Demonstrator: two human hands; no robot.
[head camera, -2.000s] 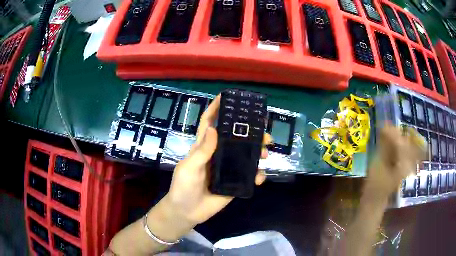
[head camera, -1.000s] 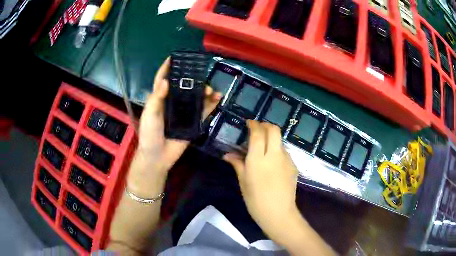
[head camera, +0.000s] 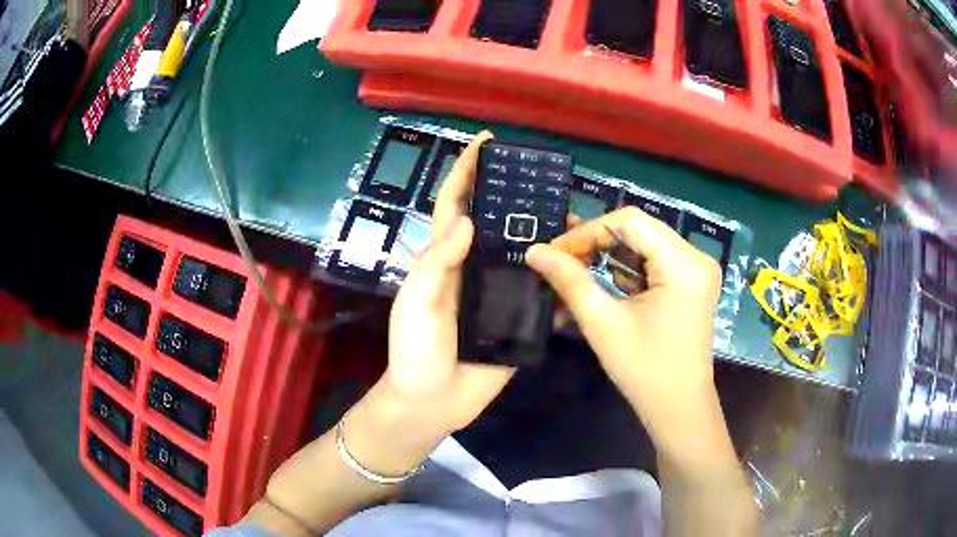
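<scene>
A black keypad phone (head camera: 522, 199) is held upright in my left hand (head camera: 430, 304), keys at the top and screen end towards me. A black-framed screen lens (head camera: 506, 304) with a small pale logo lies over the phone's screen end. My right hand (head camera: 551, 255) pinches the lens's upper edge with thumb and index finger, just below the square centre key. Whether the lens is fully seated cannot be told. A clear lens sheet (head camera: 397, 166) lies on the green bench behind, partly hidden by the phone and both hands.
Red foam trays of phones (head camera: 598, 89) stand behind the sheet, and more (head camera: 157, 362) at lower left. Yellow liner rings (head camera: 813, 283) lie to the right, beside stacked lens sheets (head camera: 929, 346). A yellow and black tool (head camera: 160, 63) and a cable (head camera: 217, 157) are at left.
My right hand was at the lens sheet a second ago and now holds a lens on the phone. In the picture, the phone and my left hand have shifted right.
</scene>
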